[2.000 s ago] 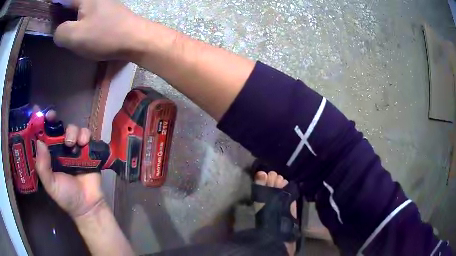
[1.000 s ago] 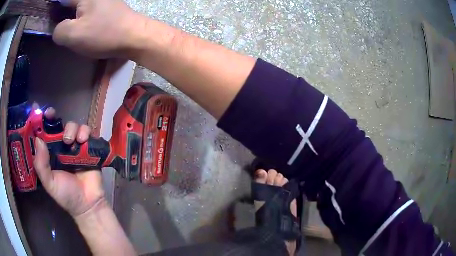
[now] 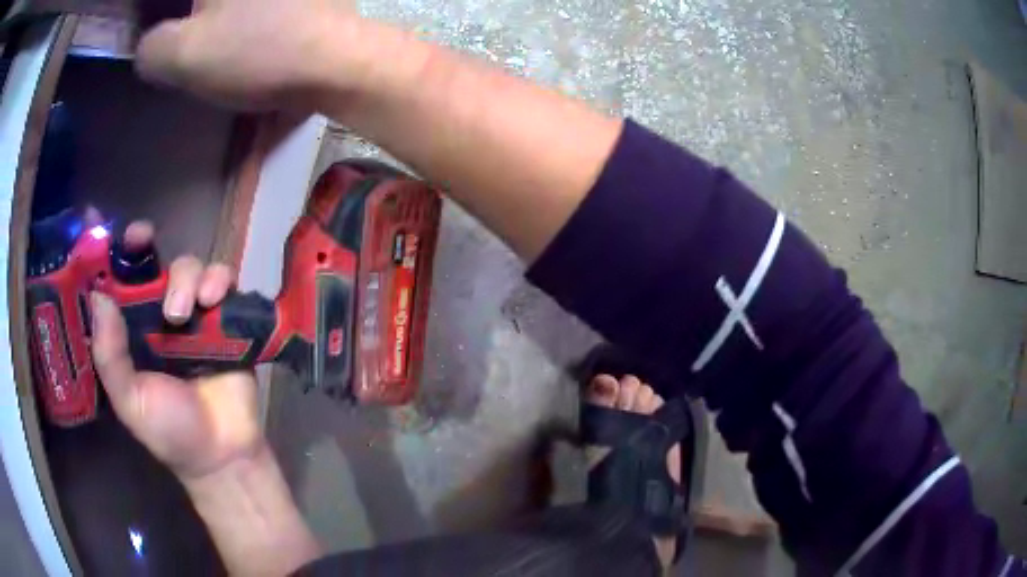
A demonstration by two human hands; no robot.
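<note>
My left hand (image 3: 180, 383), palm up, grips the handle of the red and black cordless drill (image 3: 321, 299). Its battery end points right. Its head lies inside the brown plywood frame (image 3: 146, 147), work light lit, and the chuck is dark against the frame's left side. The bit's tip cannot be made out. My right hand (image 3: 242, 45), blurred, is closed over the frame's end rail (image 3: 101, 36) at the top left; its fingertips are partly hidden. A white edge strip (image 3: 17, 225) runs down the frame's left side.
A white-faced panel edge (image 3: 282, 192) is right of the frame's opening. My sandalled foot (image 3: 631, 434) is on the speckled concrete floor (image 3: 721, 68) at bottom centre. A flat brown board (image 3: 1002, 180) lies at the far right. My right arm crosses the view's middle.
The drill, both hands and the frame have shifted slightly right in view. My right hand is now blurred and a little higher. The left hand's grip on the drill is unchanged.
</note>
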